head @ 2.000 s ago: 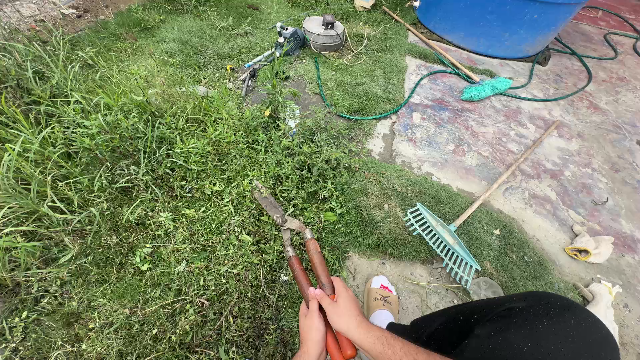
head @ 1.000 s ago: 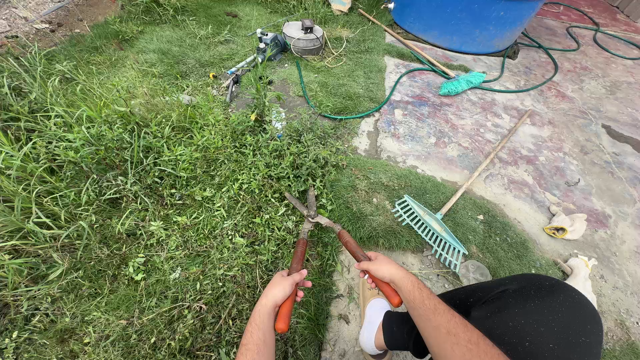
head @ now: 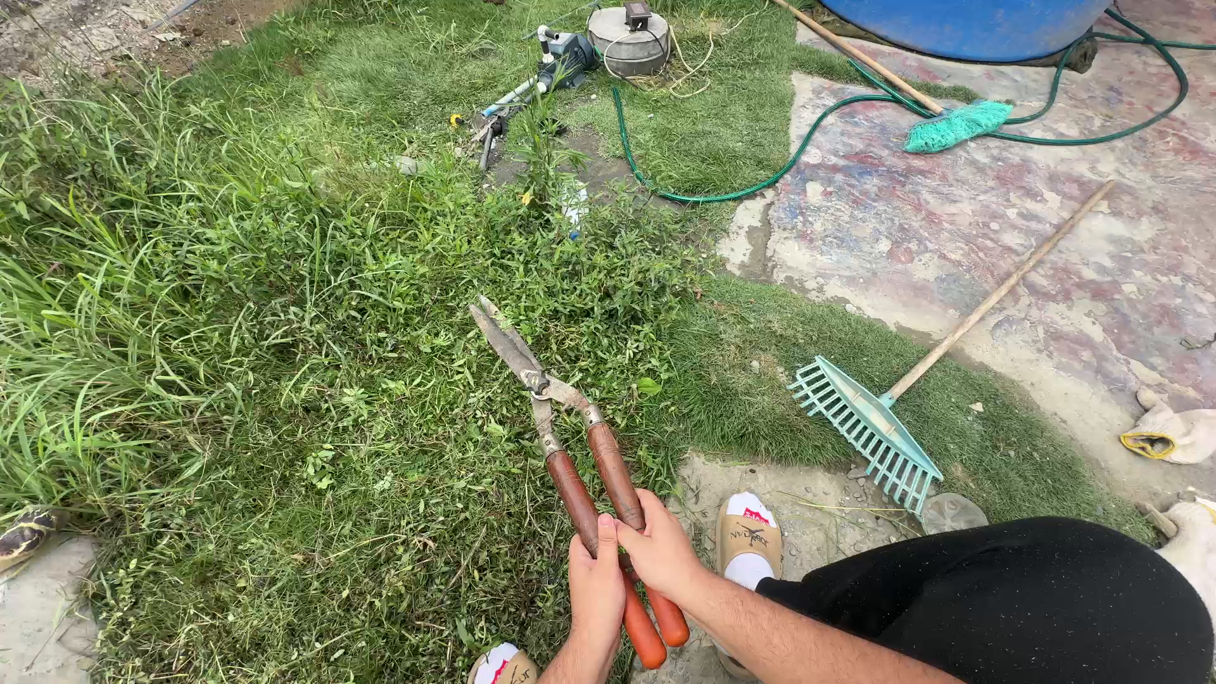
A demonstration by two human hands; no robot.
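A pair of hedge shears [head: 578,480] with wooden, orange-ended handles points up and left over the grass. Its blades are nearly together, above low leafy weeds [head: 608,275]. My left hand [head: 598,575] is wrapped around the left handle, and my right hand [head: 660,546] around the right one; the two hands touch. Parts of both handles are hidden behind the fingers. To the right, a light-blue plastic rake [head: 869,423] with a wooden handle lies across short grass and concrete.
A green hose [head: 703,199] curves over grass and concrete, near a water pump [head: 567,62] and a round concrete block [head: 630,43]. A teal mop [head: 959,126] lies by a blue tub [head: 978,24]. Pale work gloves [head: 1178,432] lie at right. Tall grass [head: 85,332] stands at left.
The shears were spread wide with my hands apart one second ago; now the handles are together, the blades nearly closed and my hands touching.
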